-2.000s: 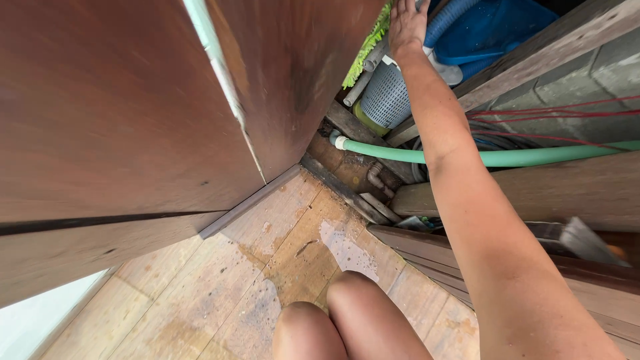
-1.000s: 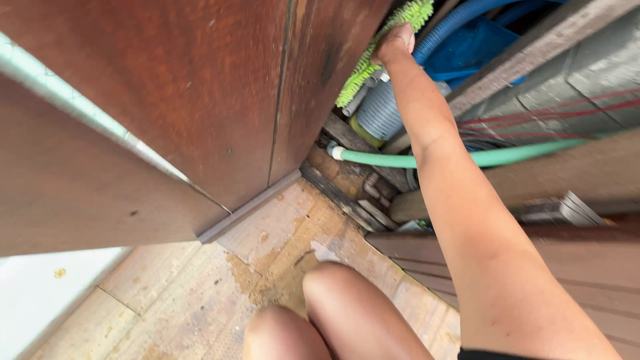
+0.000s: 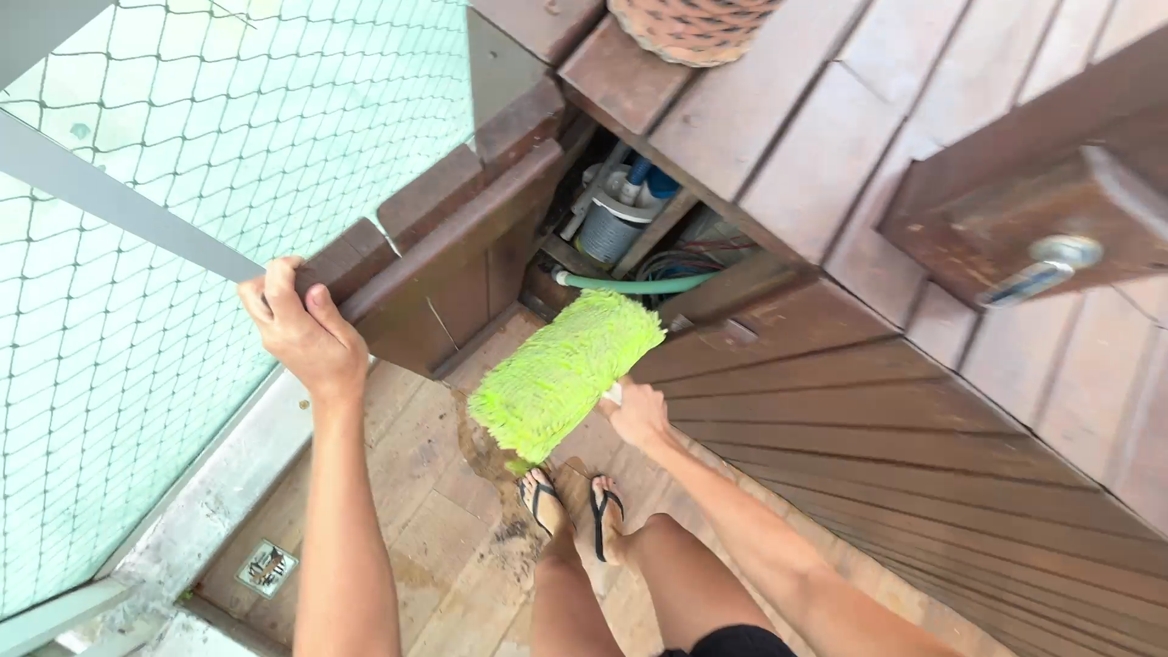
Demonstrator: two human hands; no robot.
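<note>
My left hand [image 3: 306, 333] grips the top edge of an open wooden door panel [image 3: 456, 265] at the left. Held in my right hand [image 3: 636, 417] by a short white part is a bright green shaggy microfibre duster head [image 3: 568, 374], out over the floor in front of the opening. Past the duster, inside the wooden cabinet, a green hose [image 3: 639, 284] with a white end fitting lies across the opening. Behind it stands a grey ribbed cylindrical thing [image 3: 610, 233], with blue items beside it. The cabinet's depth is partly hidden in shadow.
A slatted wooden deck top [image 3: 794, 173] bears a woven basket [image 3: 695, 27] and a metal handle [image 3: 1045, 265]. Netting [image 3: 365, 100] over glass runs along the left. A floor drain [image 3: 266, 568] and wet, dirty patches [image 3: 493, 465] mark the tiled floor near my sandalled feet.
My right hand has come back out of the cabinet with the green duster, which was inside near the blue hose. My left hand is now in view on the door. The view has shifted widely.
</note>
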